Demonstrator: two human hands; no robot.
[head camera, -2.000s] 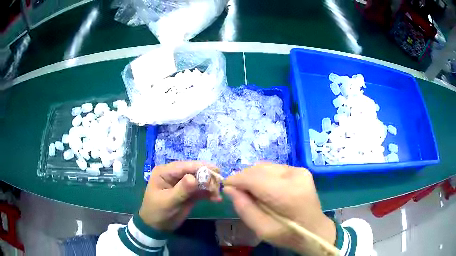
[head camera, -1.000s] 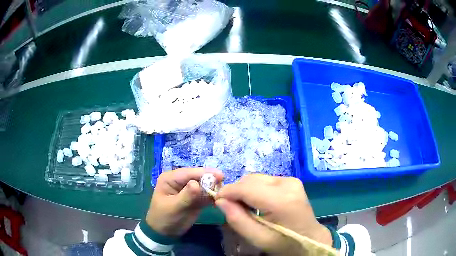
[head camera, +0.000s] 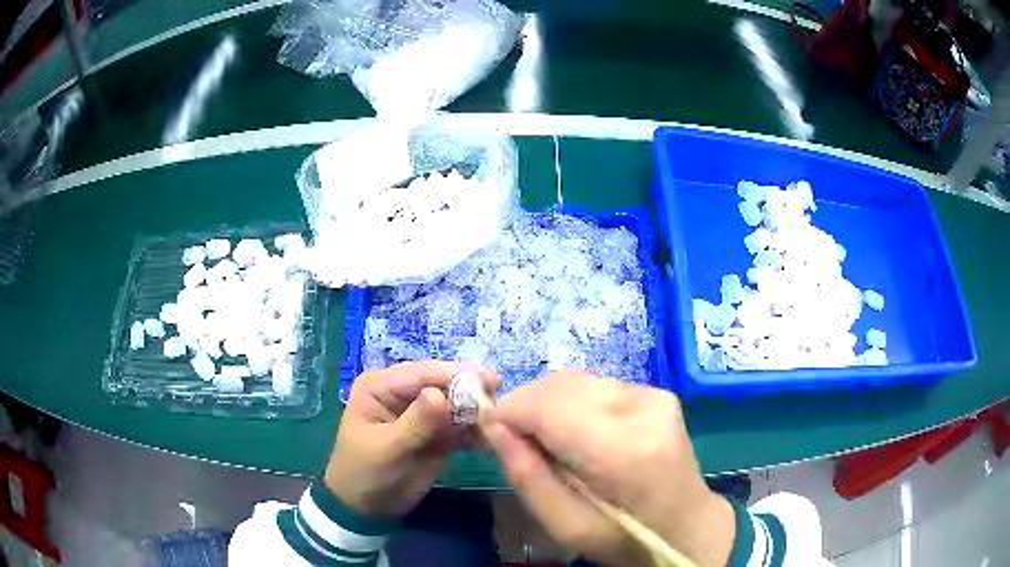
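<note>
My left hand (head camera: 393, 437) holds a small clear housing (head camera: 465, 397) between its fingertips, above the near edge of the blue crate. My right hand (head camera: 609, 454) grips a long thin tan stick (head camera: 626, 518); its front end is at the housing, mostly hidden by my fingers. The blue shallow crate (head camera: 352, 332) is full of clear housings (head camera: 532, 294). Behind it an open plastic bag (head camera: 471, 238) holds small white inserts (head camera: 415, 205). Whether a white insert sits in the held housing is too small to tell.
A clear blister tray (head camera: 138, 371) with white blocks (head camera: 238, 310) lies at left. A large blue bin (head camera: 903, 255) with white covers (head camera: 786, 294) stands at right. A crumpled clear bag of white parts (head camera: 426, 50) lies behind. A patterned bag (head camera: 921, 94) is at far right.
Over two seconds the camera view shifts slightly. The stick's front end, clearly seen at the housing before, is now mostly hidden by my fingers. Both hands stay together with the same things.
</note>
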